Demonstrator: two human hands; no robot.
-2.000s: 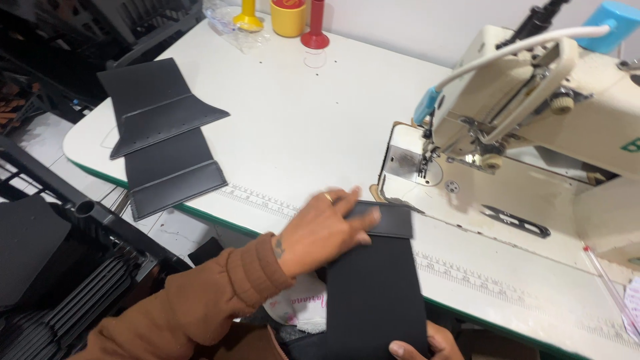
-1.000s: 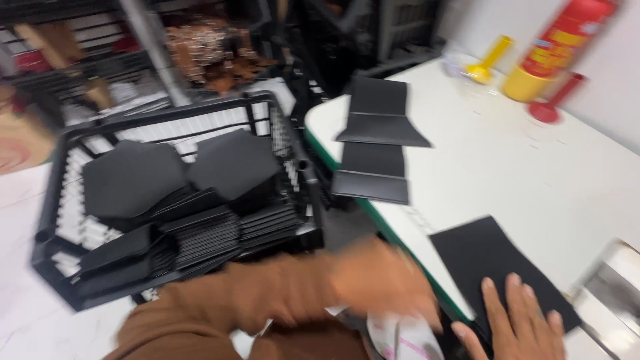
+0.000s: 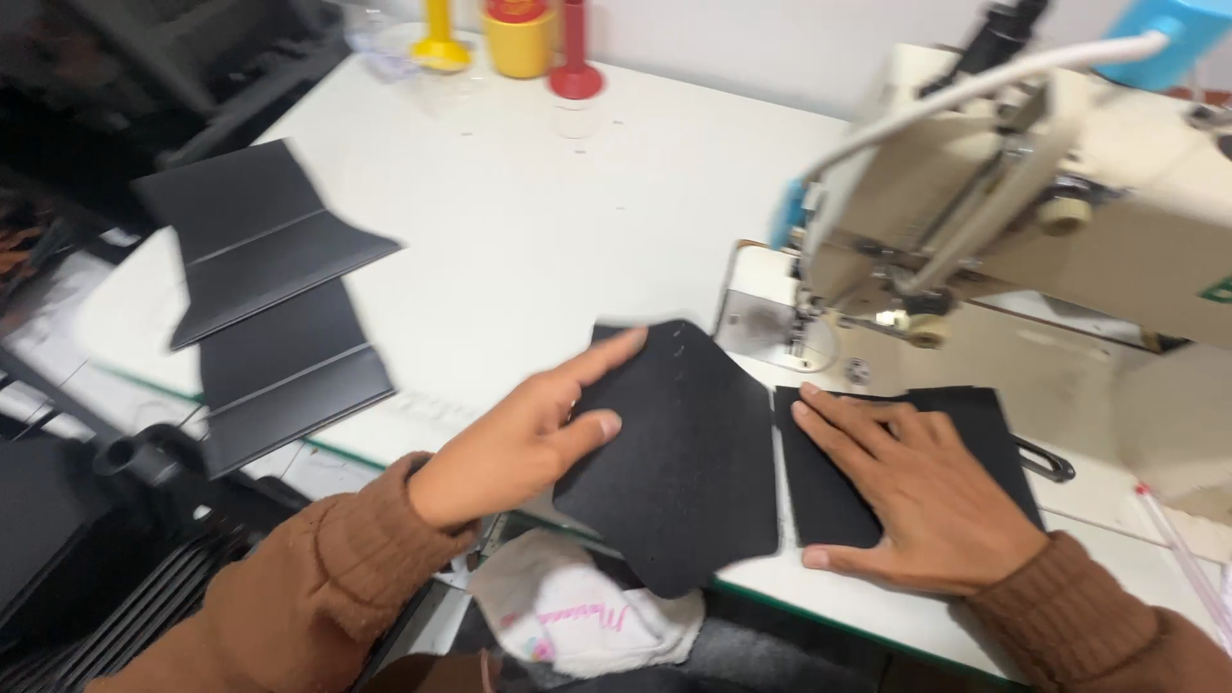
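My left hand [image 3: 539, 433] holds a shaped black panel [image 3: 683, 462] by its left side, thumb and forefinger on top; the panel's lower end juts past the table edge. Just right of it, a straight-sided black panel [image 3: 828, 481] lies on the table under my spread right hand [image 3: 924, 491]. A narrow gap separates the two panels. Behind them stands the sewing machine [image 3: 1039, 192], its needle area near the shaped panel's upper right. Two black folded-edge pieces [image 3: 279, 385] overlap at the table's left end.
The white tabletop [image 3: 481, 250] bears a yellow spool stand [image 3: 440, 48], a yellow and red container [image 3: 520, 38] and a red spool stand [image 3: 576, 77] at the back. Black pieces [image 3: 58, 529] lie at the lower left. A white cloth [image 3: 587, 616] hangs below the table edge. Small scissors-like tool [image 3: 1049, 462] lies right.
The shaped panel is now in my left hand over the table. My right hand still rests on the straight-sided panel. The view has swung back from the crate toward the sewing machine.
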